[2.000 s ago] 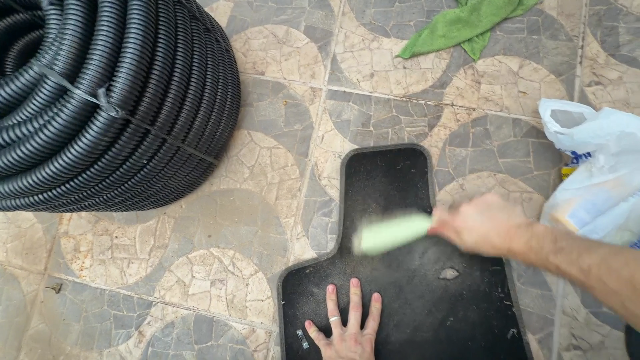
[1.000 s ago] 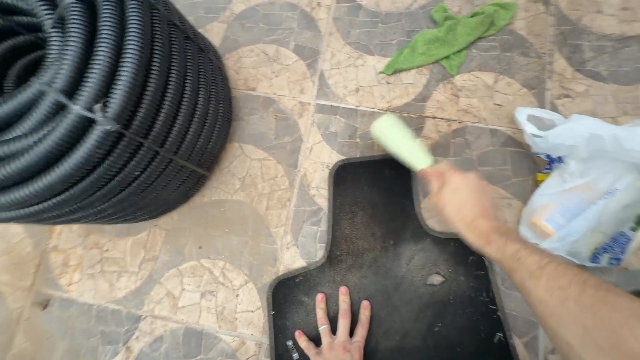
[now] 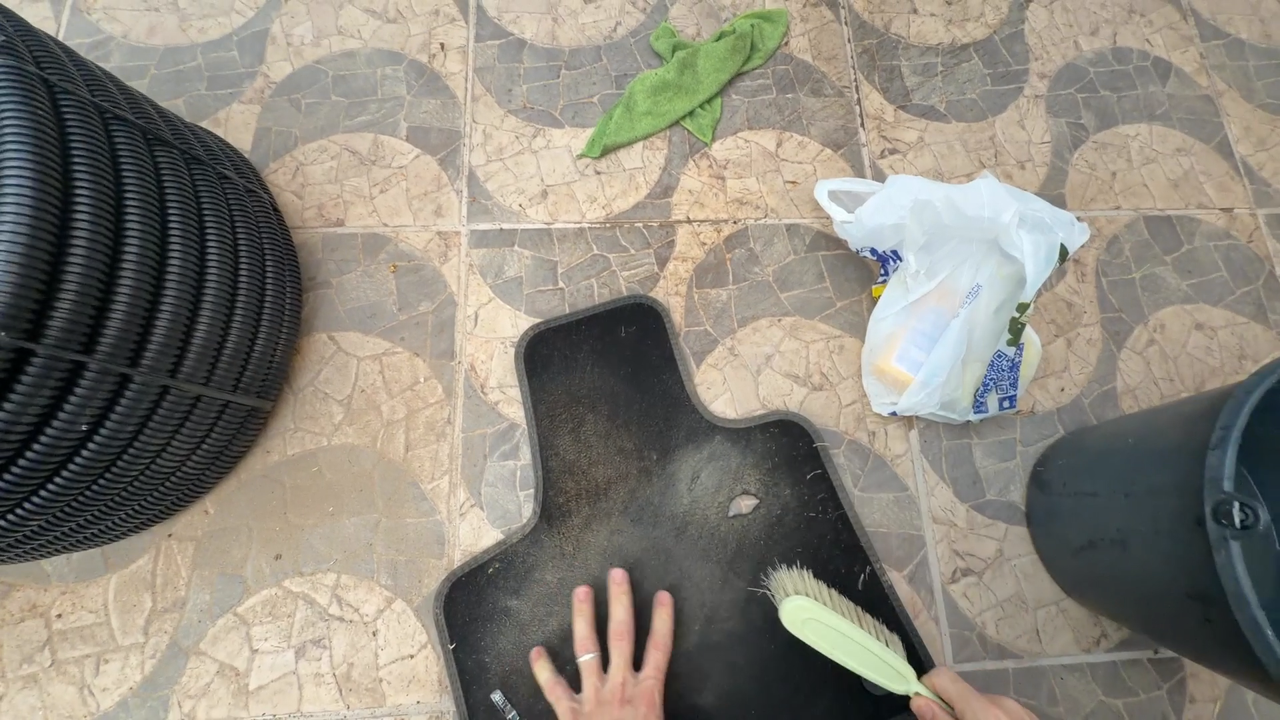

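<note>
A black car floor mat (image 3: 620, 480) lies on the tiled floor, dusty and strewn with fine debris, with a small pale patch on its surface. My left hand (image 3: 612, 665) rests flat on the lower part of the mat, fingers spread, a ring on one finger. At the bottom right my right hand (image 3: 965, 697) grips the handle of a light green hand brush (image 3: 845, 635). The brush's pale bristles point up and to the right over the mat's right side; whether they touch it I cannot tell.
A big coil of black corrugated tubing (image 3: 150, 300) stands on the left. Beyond the mat lies a green cloth (image 3: 690, 80). A white plastic bag (image 3: 950, 300) with things inside sits to the right, and a dark plastic bucket (image 3: 1130, 520) is at the right edge.
My right hand has brought the brush down from beyond the mat's top to its lower right side. My left hand is still on the mat. The view has shifted, bringing the bucket into sight.
</note>
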